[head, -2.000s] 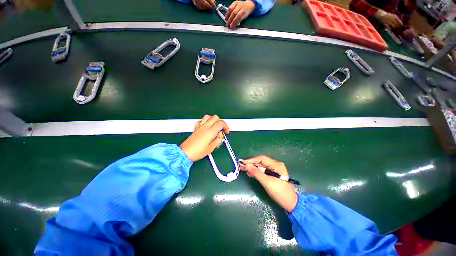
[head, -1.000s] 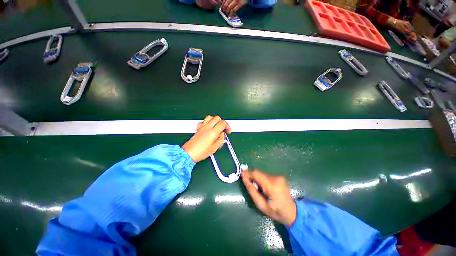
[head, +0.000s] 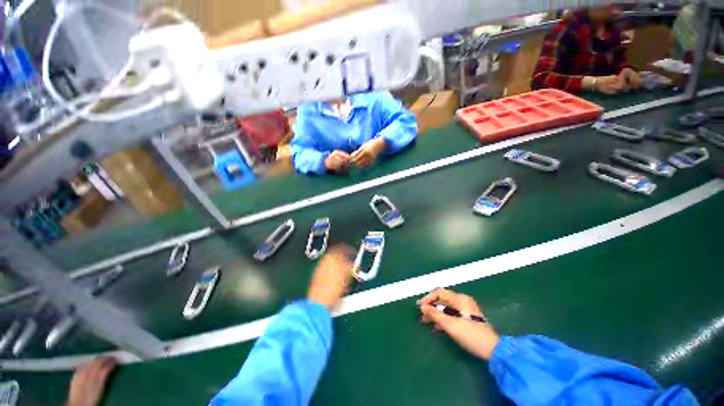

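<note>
A white-grey loop-shaped unit (head: pixel 369 256) with a blue end section lies on the dark green conveyor belt, just beyond the pale guide rail. My left hand (head: pixel 333 277) is blurred and reaches over the rail, its fingers at the left side of this unit. I cannot tell whether they touch or grip it. My right hand (head: pixel 454 315) is over the near green surface, closed on a thin dark pen-like tool (head: pixel 464 315) that sticks out to the right. No unit is in my right hand.
The guide rail (head: pixel 548 254) crosses the view. More loop-shaped units (head: pixel 496 197) lie on the belt. Beyond are a red-orange tray (head: pixel 528 113) and people working. A power strip (head: pixel 317 63) hangs overhead. Another person's hand (head: pixel 91 381) is at the lower left.
The view has lifted and tilted. My left hand has moved from the near surface to the belt, off the unit it held there. My right hand still has the tool and is away from any unit.
</note>
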